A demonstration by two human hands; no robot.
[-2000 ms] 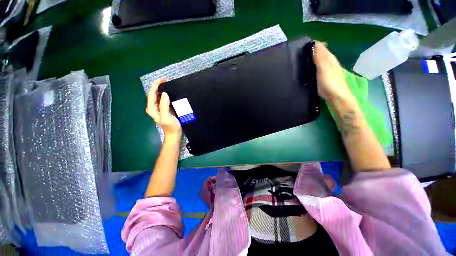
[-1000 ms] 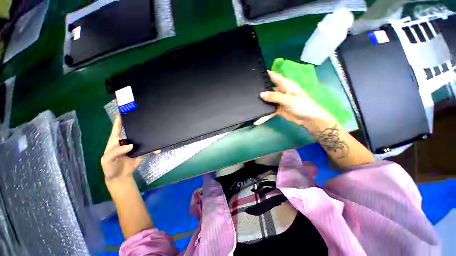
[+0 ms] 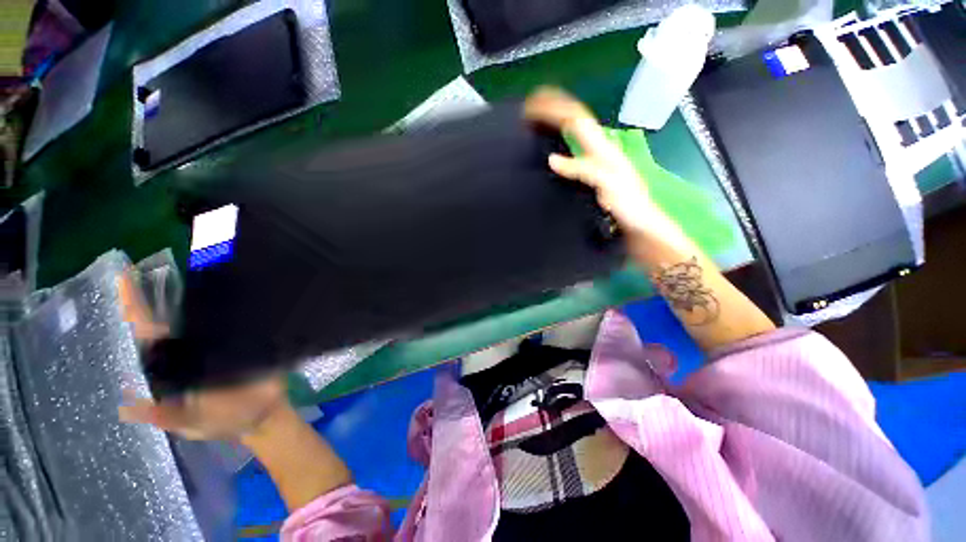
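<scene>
I hold a black panel unit (image 3: 392,228) above the green worktop, tilted and blurred at its left end. A white-and-blue label (image 3: 214,235) shows near that end. My left hand (image 3: 201,392) is blurred and grips the lower left corner. My right hand (image 3: 598,164) grips the right end, fingers over its upper corner. A bubble bag (image 3: 450,106) lies beneath, mostly hidden by the panel. The green cloth (image 3: 678,196) lies behind my right hand and wrist.
A white bottle (image 3: 667,66) stands beyond the cloth. Another black unit (image 3: 800,175) lies at right beside white slotted sheets (image 3: 900,101). More units on bubble bags lie at the back, one at left (image 3: 222,90). A bubble bag stack (image 3: 95,413) is at left.
The panel was first low over its bag, then raised; now it reaches further left and looks longer. My left hand moved left and down, and my right hand shifted up onto the corner.
</scene>
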